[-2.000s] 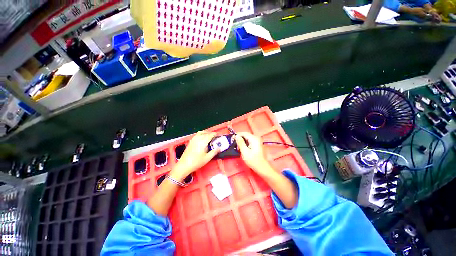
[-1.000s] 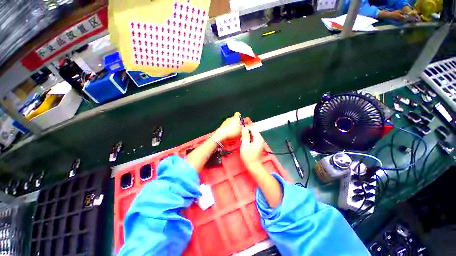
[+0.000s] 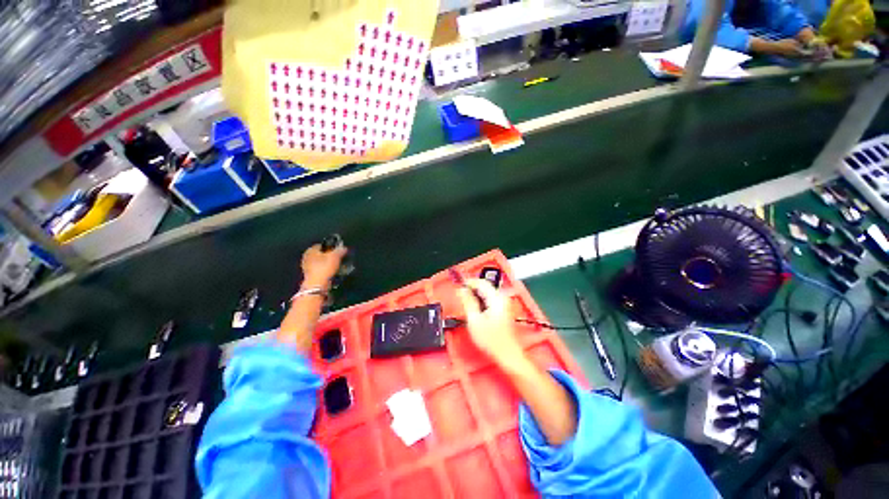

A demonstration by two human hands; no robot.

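My left hand (image 3: pixel 322 265) reaches over the green belt, its fingertips on a small dark unfinished watch (image 3: pixel 332 242). My right hand (image 3: pixel 490 317) is over the red tray (image 3: pixel 375 453), slightly blurred; whether its fingers hold anything is unclear. A watch unit (image 3: pixel 491 276) sits in the tray's far right pocket, just beyond that hand. The black wired box (image 3: pixel 407 331) lies flat on the tray between my arms, white markings up. Two dark-screened watch units (image 3: pixel 332 343) (image 3: pixel 338 395) sit in left pockets. A white paper piece (image 3: pixel 408 416) lies nearer me.
Several unfinished watches (image 3: pixel 246 308) lie singly on the belt at left. A black tray (image 3: pixel 136 419) is at left with one piece in it. At right are a slim stick (image 3: pixel 596 336), a fan (image 3: pixel 710 268), a power strip (image 3: pixel 723 409) and cables. A sticker sheet (image 3: pixel 341 107) hangs above.
My hands, together at the tray's far edge a second ago, are now apart. The left moved left over the belt; the right moved slightly down. The black box and far right watch are now uncovered.
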